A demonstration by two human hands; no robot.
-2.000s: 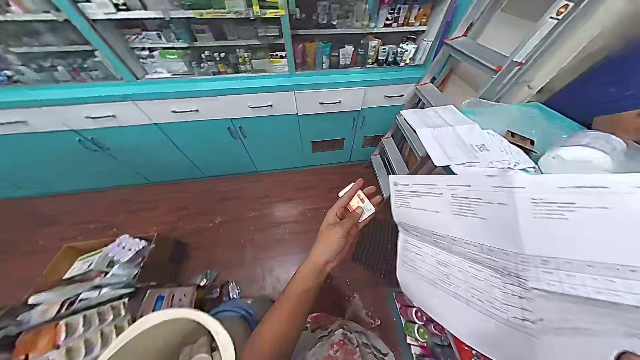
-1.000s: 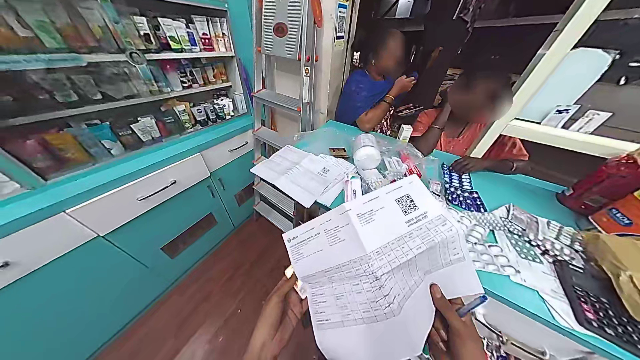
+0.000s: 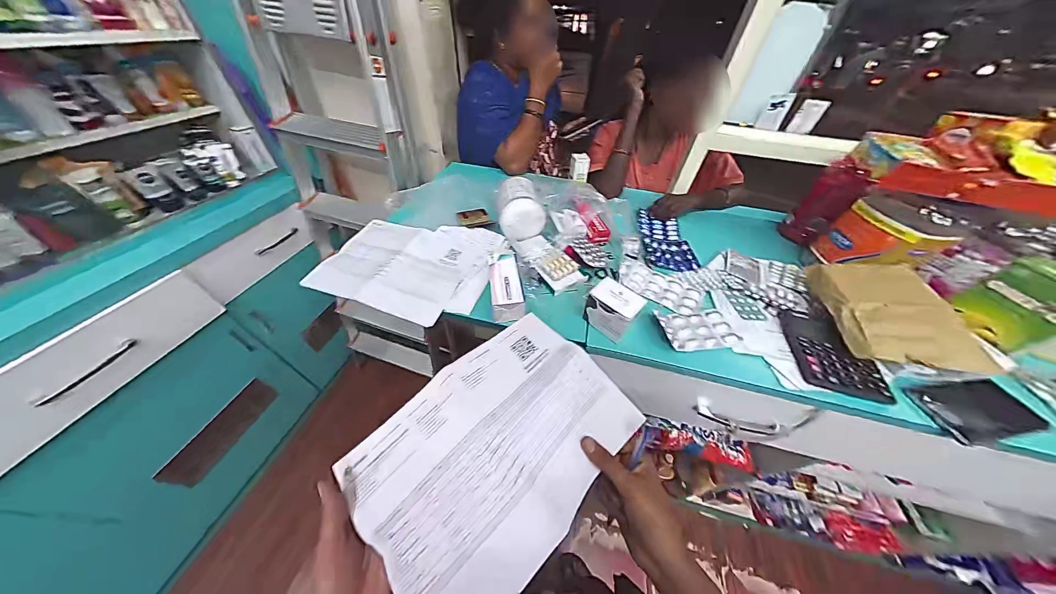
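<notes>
A creased printed paper sheet (image 3: 495, 462) is held in front of me, tilted. My left hand (image 3: 342, 544) holds its lower left edge, with the fingers partly hidden behind it. My right hand (image 3: 639, 499) pinches the right edge, thumb on the front; a blue pen (image 3: 636, 452) shows beside the thumb. Beyond the sheet, a small white box (image 3: 615, 307) and a white and pink carton (image 3: 506, 285) stand on the teal counter (image 3: 742, 227). More printed papers (image 3: 396, 268) lie at the counter's left end, near a white plastic bottle (image 3: 520, 208).
Blister packs (image 3: 700, 330), a black calculator (image 3: 833, 355), a brown paper envelope (image 3: 899, 313) and a dark flat device (image 3: 978, 408) lie on the counter. Two people are behind it. An aluminium stepladder (image 3: 342, 132) stands left, beside teal cabinets (image 3: 165, 462). Packets fill shelves below.
The view has swung from the floor and cabinets to the counter. Two seconds ago my left hand held a small box away from the paper; now it is at the paper's edge and that box is not visible there.
</notes>
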